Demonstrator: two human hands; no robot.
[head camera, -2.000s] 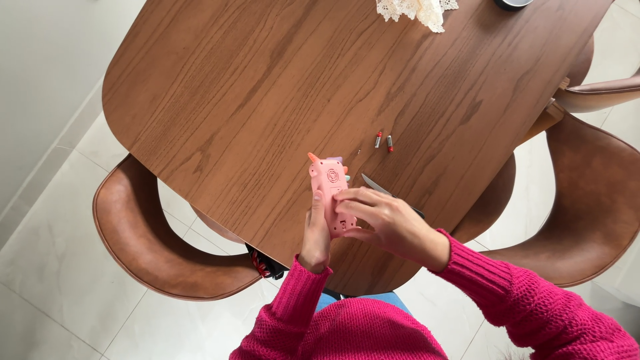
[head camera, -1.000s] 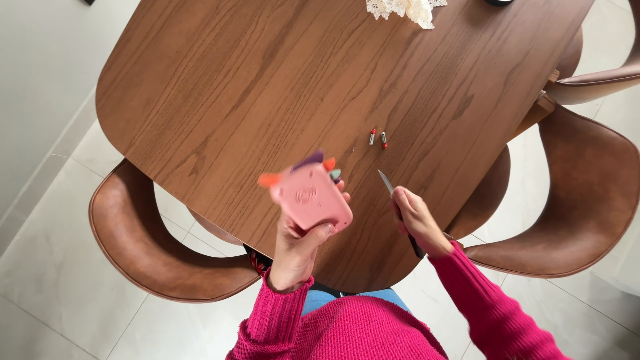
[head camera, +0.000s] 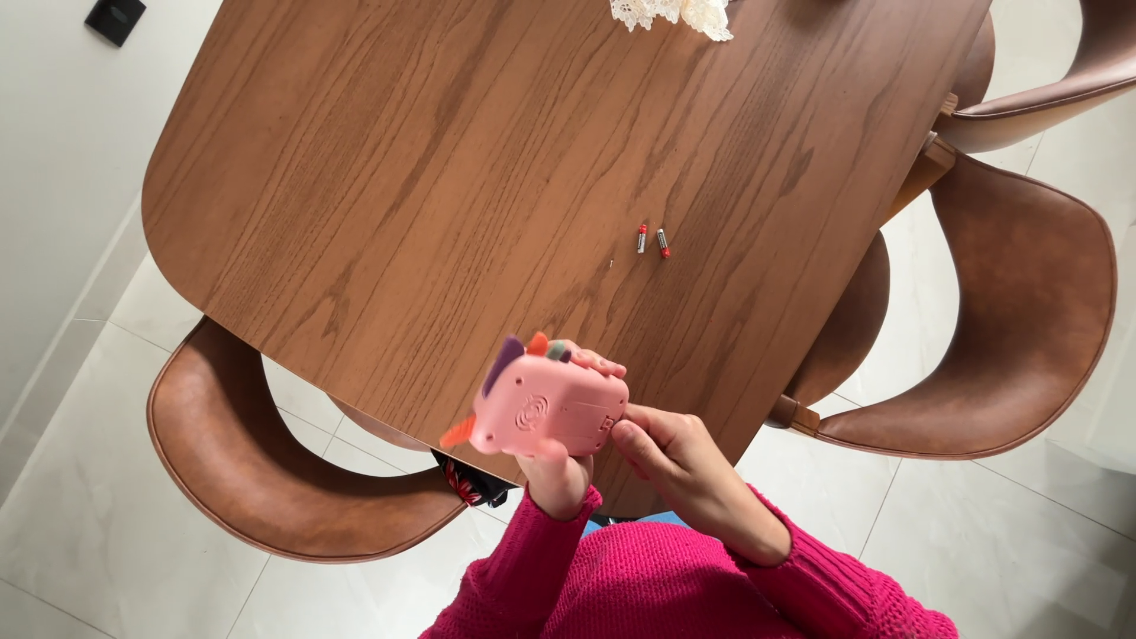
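A pink plastic toy (head camera: 555, 404) with an orange horn and purple, orange and green tabs shows its back, with round speaker grooves and screw holes. My left hand (head camera: 557, 475) holds it from below, thumb over the near edge and fingertips around the far edge. My right hand (head camera: 679, 453) is at the toy's right end, thumb and finger curled together close to its corner; what lies between them is hidden. No knife shows. Two red and silver batteries (head camera: 642, 239) (head camera: 663, 243) lie on the wooden table (head camera: 399, 177), with a tiny metal piece (head camera: 611, 264) nearby.
White lace cloth (head camera: 670, 13) lies at the table's far edge. Brown chairs (head camera: 293, 506) (head camera: 1029, 311) stand at the left and right sides. Black fabric with a red pattern (head camera: 470, 484) hangs by the left chair. A black object (head camera: 115, 19) is at the upper left.
One second ago my right hand held a knife away from the toy; now that hand is at the toy's right end and the knife is out of sight. The toy has turned.
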